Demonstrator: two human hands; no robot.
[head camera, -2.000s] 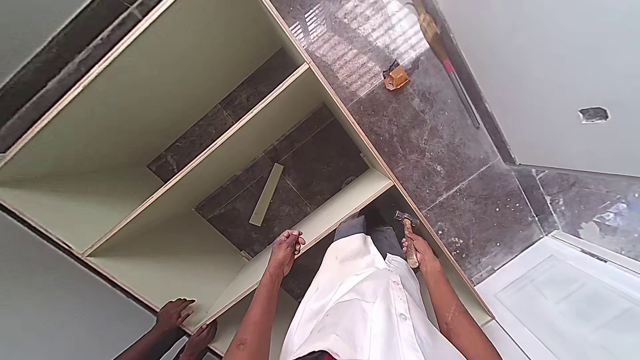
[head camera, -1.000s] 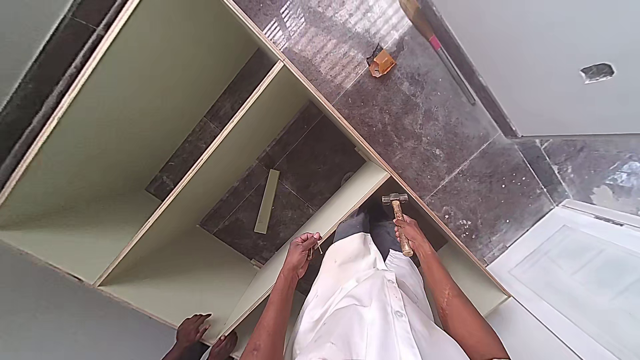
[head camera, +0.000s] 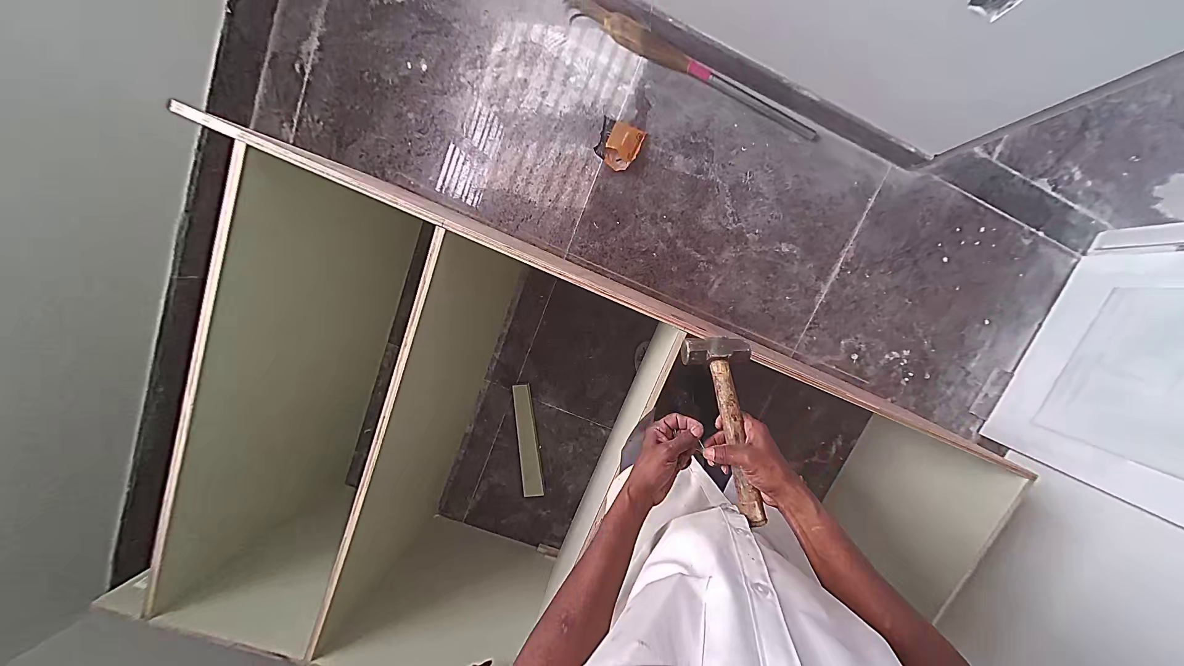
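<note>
My right hand grips the wooden handle of a hammer, whose steel head points away from me near the long edge of a plywood cabinet carcass. Close beside it, my left hand has its fingertips pinched on a small thin thing, perhaps a nail, which is too small to tell for sure. The fingertips of both hands nearly meet at it. Under the hands are my white shirt and a gap between the pale green panels. A divider panel stands just left of my left hand.
A pale strip of board lies on the dark tile floor inside the carcass. Beyond the long edge are a crumpled orange packet and a broom by the wall. A white panelled door is at the right.
My hands have come together, with the hammer still in the right one. The other person's hands, seen earlier at the lower left panels, are out of view. The view has turned.
</note>
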